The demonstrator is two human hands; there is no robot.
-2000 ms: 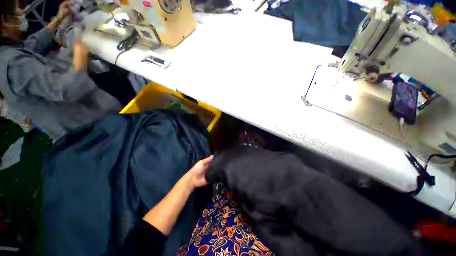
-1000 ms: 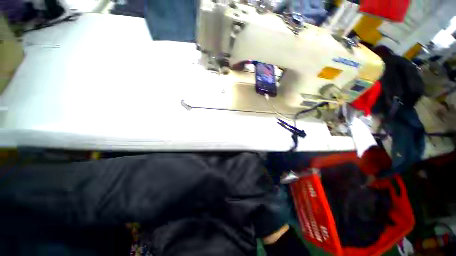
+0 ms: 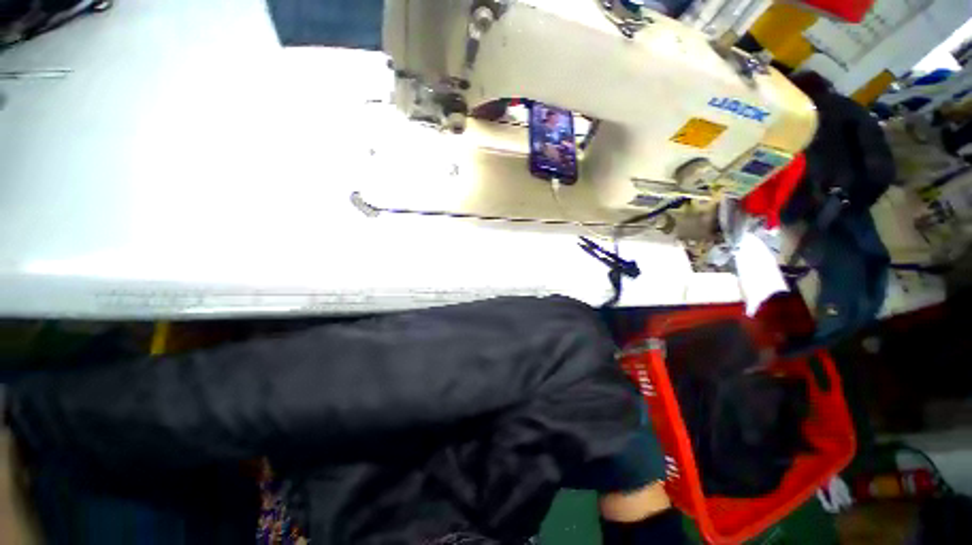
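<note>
A dark garment [image 3: 362, 373] lies across my lap against the table's front edge. A long black sleeve or leg section stretches from the left picture edge to a rounded bend at centre right. Its surface is wrinkled, with a navy part [image 3: 636, 463] by my right wrist. My left hand [image 3: 13, 495] is at the left edge, blurred and cut off, beside the tube's end; its fingers cannot be made out. My right hand [image 3: 636, 502] shows only as a strip of wrist below the cloth's right end; its fingers are hidden by the cloth.
The cream JACK sewing machine [image 3: 629, 91] stands ahead on the white table [image 3: 192, 213]. A phone [image 3: 553, 142] leans under its arm. Black snips [image 3: 609, 259] lie near the table edge. A red basket [image 3: 682, 458] with dark pieces stands on the floor at right. Dark bags hang behind.
The view has swung right from the neighbour's side to the machine and basket. The black tube now lies stretched across the lap. My left hand has come in at the left edge since the last frame.
</note>
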